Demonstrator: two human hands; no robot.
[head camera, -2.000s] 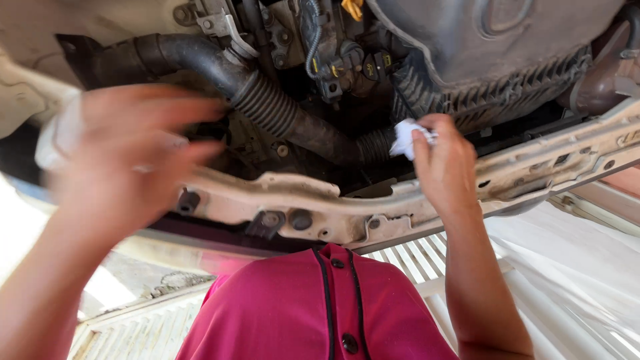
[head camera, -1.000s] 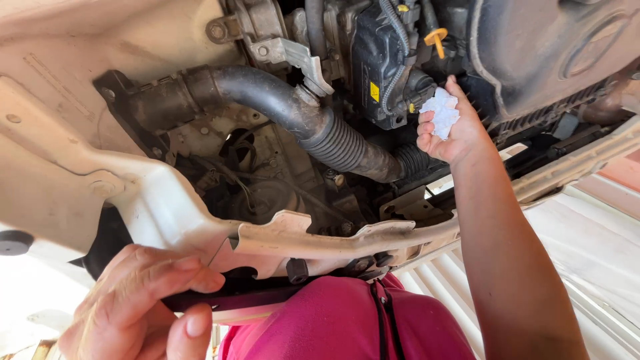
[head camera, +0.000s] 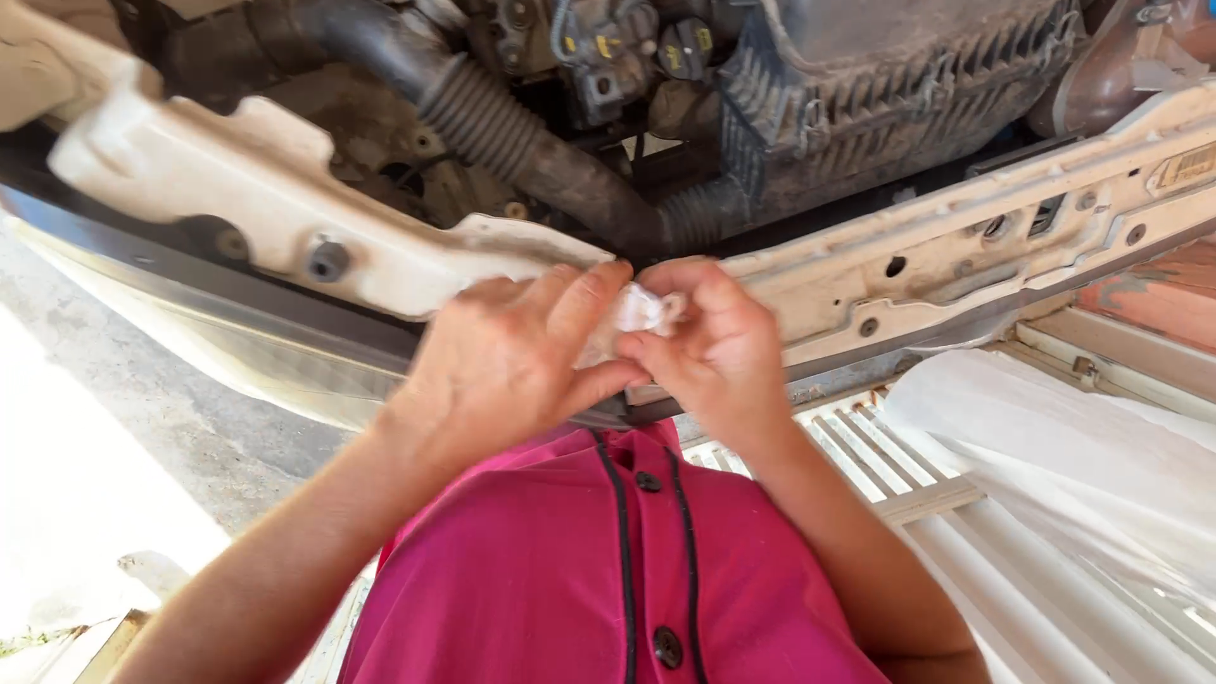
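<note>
A crumpled piece of white tissue or cloth (head camera: 642, 309) is between my two hands, over the front crossmember (head camera: 380, 242) of a car's engine bay. My right hand (head camera: 717, 342) pinches it between thumb and fingers. From the other side my left hand (head camera: 518, 347) touches it, with thumb and fingers curled around its edge; part of it is hidden behind the fingers. Just beyond the hands runs a black corrugated air intake hose (head camera: 484, 119), which leads to the ribbed black air filter housing (head camera: 883, 114).
A rubber stop (head camera: 328, 259) stands on the crossmember at left. The bumper edge (head camera: 237, 323) curves below it. At right are a brownish plastic reservoir (head camera: 1111, 76), white sheeting (head camera: 1026, 437) and a slatted white metal panel (head camera: 997, 570). Concrete ground (head camera: 228, 456) shows at lower left.
My right hand has come back from beside the yellow dipstick handle to the crossmember with the white piece. My left hand has moved over to meet it. The view has shifted.
</note>
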